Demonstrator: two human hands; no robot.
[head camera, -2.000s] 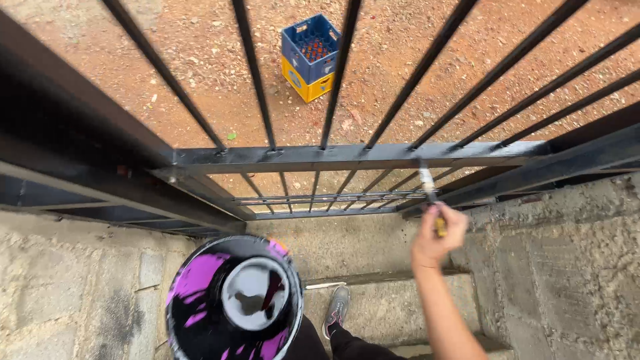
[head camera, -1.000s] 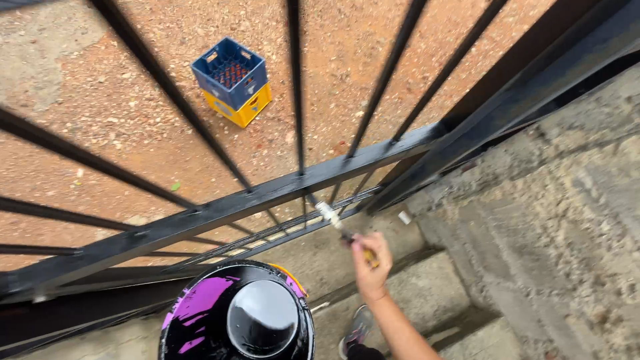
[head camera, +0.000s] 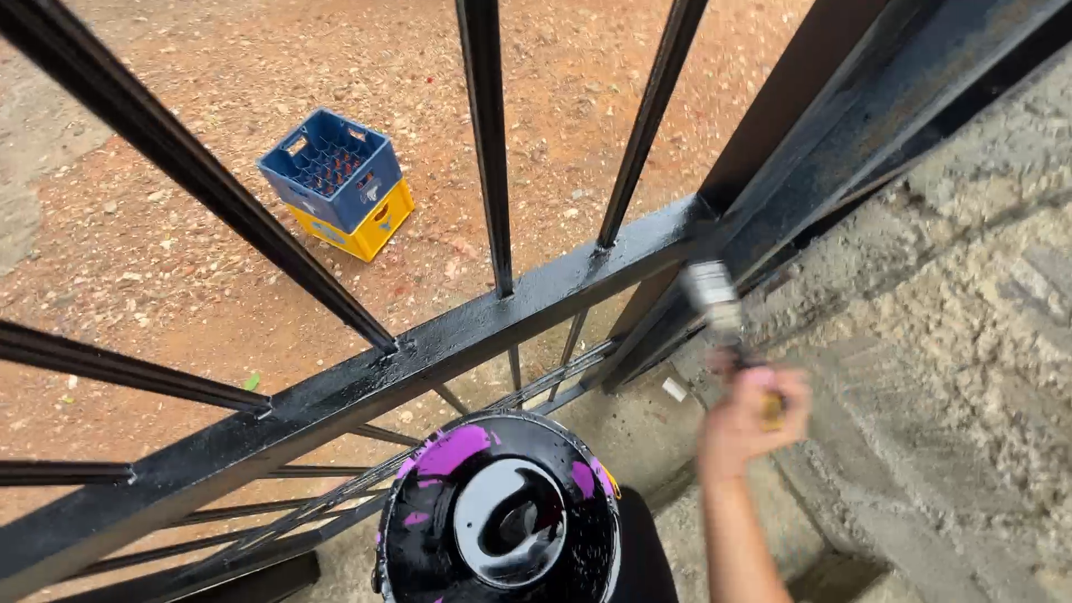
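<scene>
My right hand (head camera: 758, 410) grips the handle of a paintbrush (head camera: 716, 301), blurred by motion. The brush's bristle end is at the right end of the black metal gate's crossbar (head camera: 452, 335), by the upright post (head camera: 804, 159); whether it touches cannot be told. Below the crossbar is a bucket (head camera: 419, 536) of black paint (head camera: 511, 523), its inside smeared with black and purple. My left hand does not show. Glossy black covers the crossbar and the vertical bars (head camera: 490, 151).
A blue crate (head camera: 331, 167) sits on a yellow crate (head camera: 368, 230) on reddish gravel beyond the bars. At the right rises a rough concrete block wall (head camera: 946, 377). Concrete steps (head camera: 770, 519) lie below, with a small white piece (head camera: 673, 389) on one.
My right hand has moved the brush rightward along the crossbar to its end at the post. The view has turned and come closer to the gate.
</scene>
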